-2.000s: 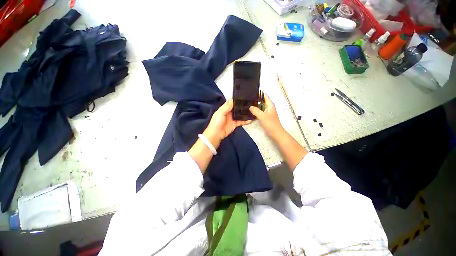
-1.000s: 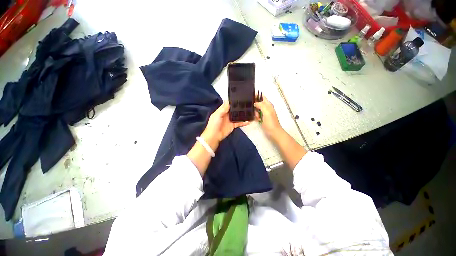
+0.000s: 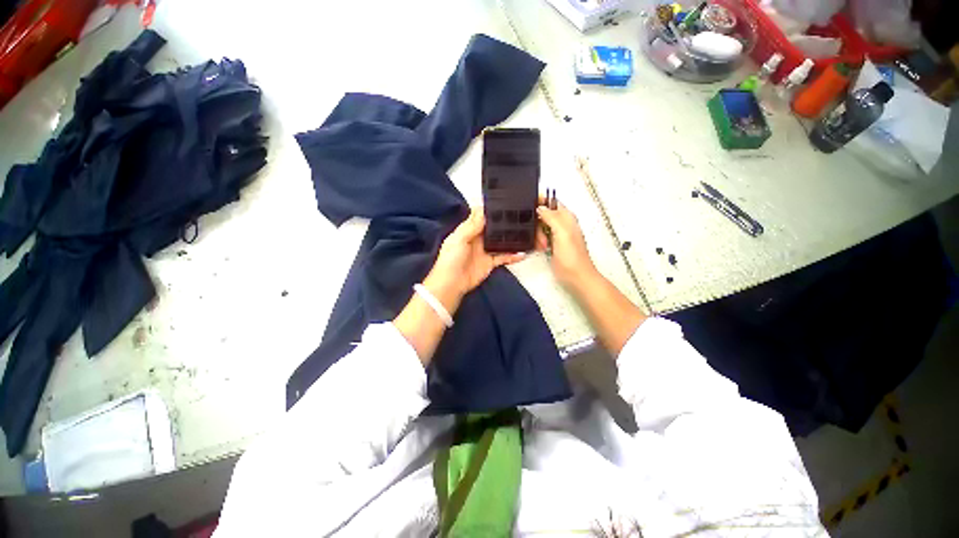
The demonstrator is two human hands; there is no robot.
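A black smartphone is held upright over the navy garment, its screen facing me. My left hand is around its lower left side and bottom. My right hand is at its lower right edge, with the small dark points of a tool, possibly thread snips, sticking up from the fingers. Most of that tool is hidden. The navy garment lies on the table under the phone and my left forearm, down to the table's front edge.
A heap of navy garments lies left, above a pale sheet. At right are slim snips or tweezers, dark specks, a green box, a blue-and-white box, a round tub, bottles and a red basket.
The right thumb was over the lower screen two seconds ago and is now at the phone's right edge. The view has shifted slightly. The garment lies as before.
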